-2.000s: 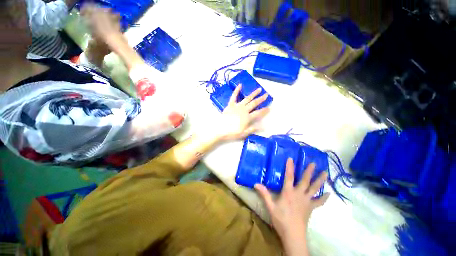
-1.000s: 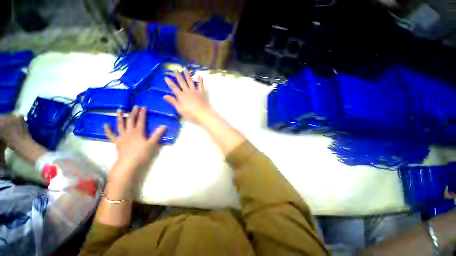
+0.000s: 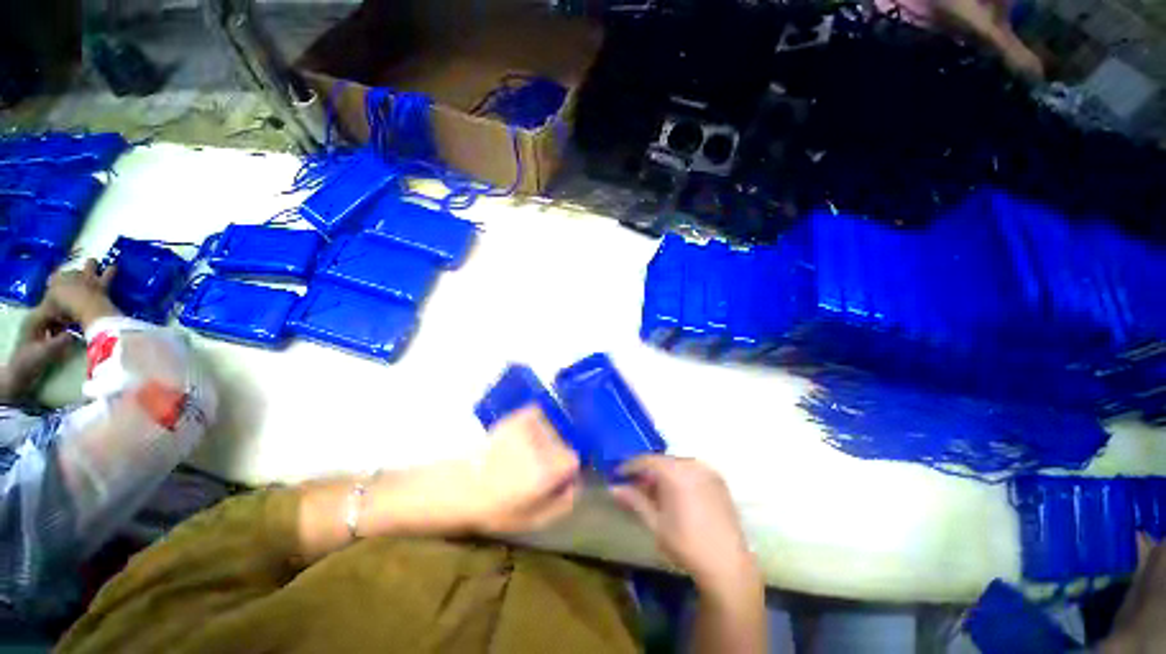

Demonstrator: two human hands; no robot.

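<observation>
Two blue plastic cases are at the front middle of the pale table [image 3: 512, 313]. My left hand [image 3: 531, 473] is closed over the lower end of the left case [image 3: 514, 388], hiding part of it. My right hand [image 3: 684, 509] pinches with its fingertips at the lower end of the right case [image 3: 607, 409]. The cases lean apart at their top ends. Whether a cord is between my fingers cannot be made out. A group of flat blue cases [image 3: 373, 271] with cords lies at the left.
An open cardboard box [image 3: 476, 143] with blue cords stands at the far edge. A long bank of cases [image 3: 895, 288] is at the right, with loose cords [image 3: 953, 422] before it. A person's hands [image 3: 79, 300] work at the left; another hand [image 3: 1142, 613] is at the lower right.
Both my hands have left the group of cases at the left and come to the front middle, where they now hold two cases. The view has turned right since the oldest frame.
</observation>
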